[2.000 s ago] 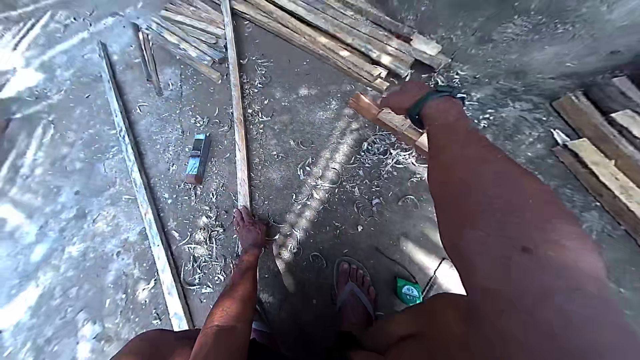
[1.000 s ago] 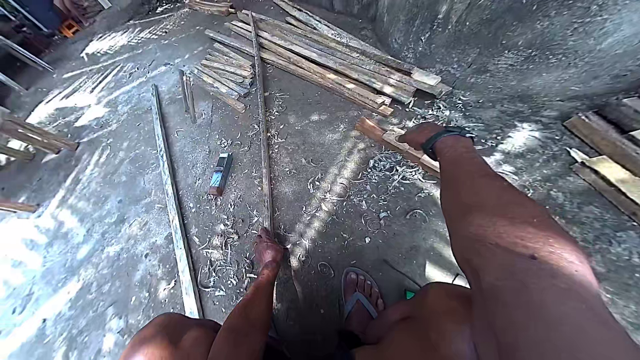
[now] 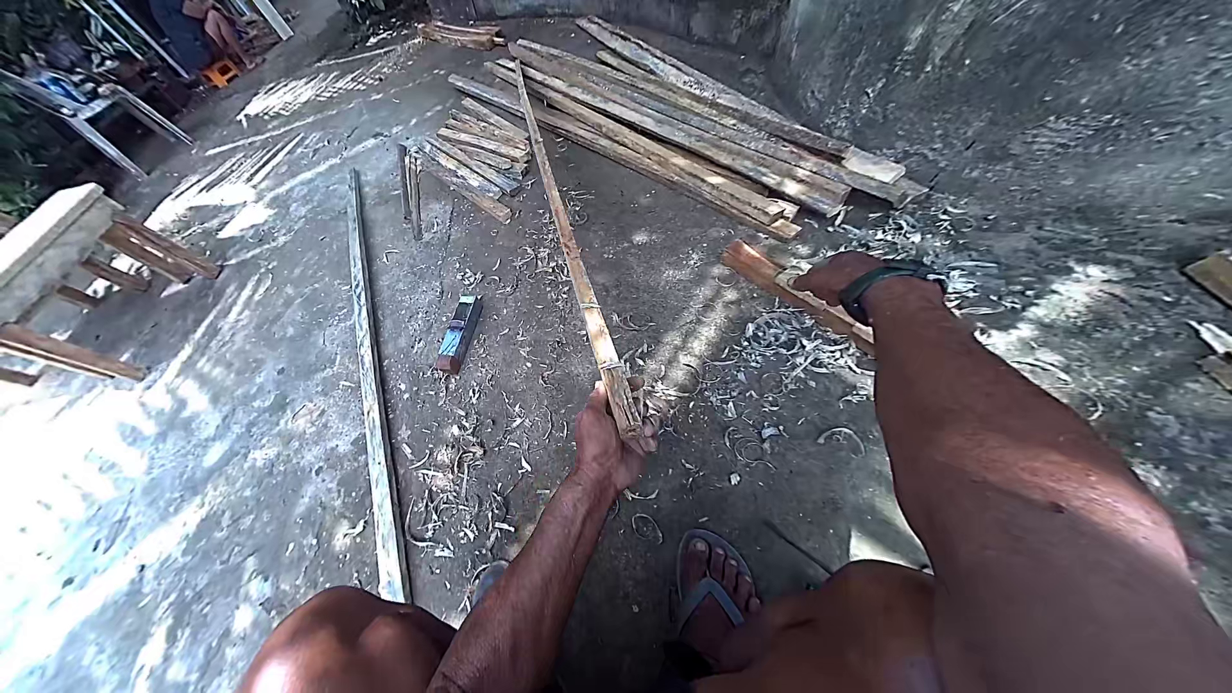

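My left hand [image 3: 611,433] grips the near end of a long, narrow wooden strip [image 3: 563,231], which points away toward the stacked boards. My right hand [image 3: 839,279], a dark band on its wrist, rests on a short reddish-brown board [image 3: 756,265] with its fingers closed over it; my forearm hides the board's near end. A small hand plane [image 3: 459,334] with a blue part lies on the ground left of the strip. Further left, a second long weathered strip [image 3: 371,385] lies on the concrete.
Stacked long boards [image 3: 674,144] lie by a wall [image 3: 991,115], with short wood pieces [image 3: 476,149] beside them. Curled shavings [image 3: 789,342] litter the ground. A wooden bench [image 3: 58,241] stands left, a white-framed table [image 3: 96,106] behind it. A person [image 3: 207,29] is far off at upper left.
My left hand has turned and now holds the strip's near end from below, where before it lay on top. My right hand stays on the short board. The view has tilted up.
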